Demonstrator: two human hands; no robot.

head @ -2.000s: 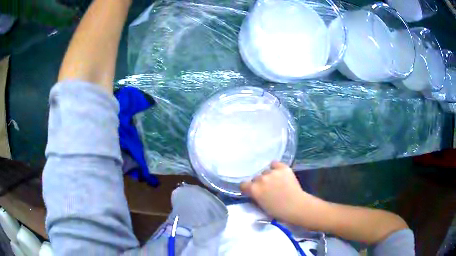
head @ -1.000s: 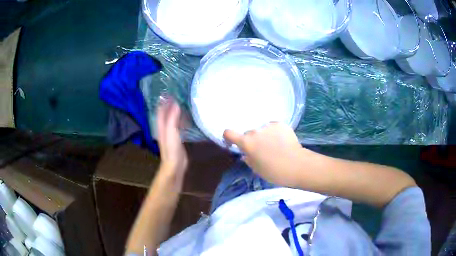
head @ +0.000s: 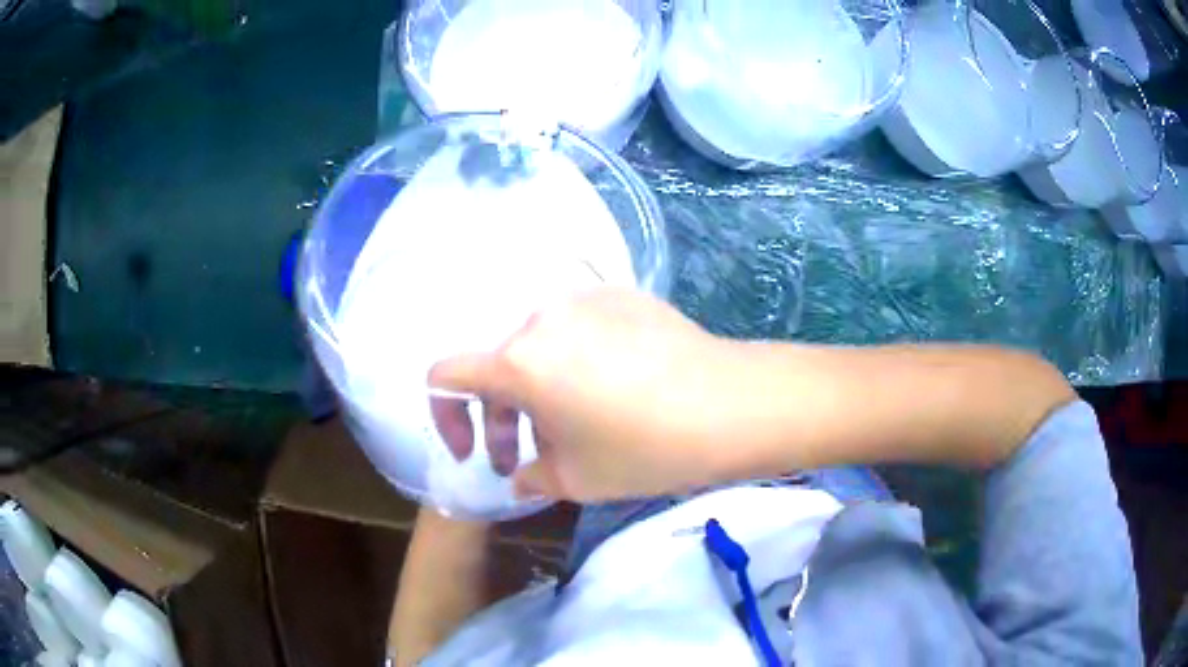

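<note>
A large clear-and-white round housing (head: 482,248) is raised and tilted over the near edge of the bench, at left of centre. My right hand (head: 586,391) is on its near right side, with the thumb and fingers bent over the near rim and wall. My left forearm rises from the bottom and passes under the housing; my left hand is hidden behind it. A blue cloth (head: 289,267) lies behind the housing, mostly covered, and partly shows through the clear wall.
More housings (head: 769,78) stand along the back of the film-covered green bench (head: 912,274), running to the right. Cardboard (head: 26,248) is at the bench's left end. An open brown carton (head: 215,593) is below. Small white parts (head: 98,606) lie at lower left.
The housing at centre has moved left and nearer, and is now lifted and tilted. My right hand moved left with it. My left hand went from beside it to hidden beneath it.
</note>
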